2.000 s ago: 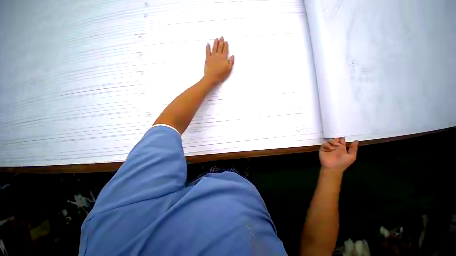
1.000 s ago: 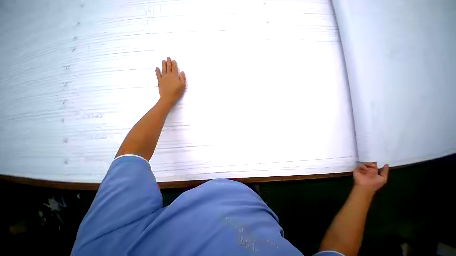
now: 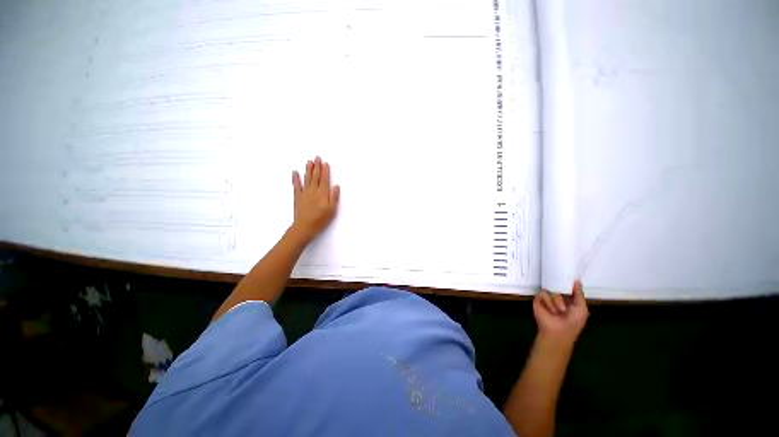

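The marker paper [image 3: 401,154], a huge white sheet with long thin printed lines, covers the table. A line of tiny black text with a ladder of short black bars [image 3: 500,243] runs beside the folded-over paper roll [image 3: 557,171], a raised white ridge across the table. My left hand [image 3: 316,203] lies flat on the marker paper, fingers spread, holding nothing. My right hand [image 3: 560,312] is at the table edge, with thumb and fingers pinched at the near end of the paper roll.
The brown table edge [image 3: 213,275] runs right in front of my body. White sheet [image 3: 683,154] lies right of the roll, with a faint curved mark. Scraps [image 3: 156,354] and brownish items lie on the dark floor at lower left.
The text line and black bars have come into view left of the roll. My left hand lies nearer the table edge. My right hand's thumb has closed against the roll's end.
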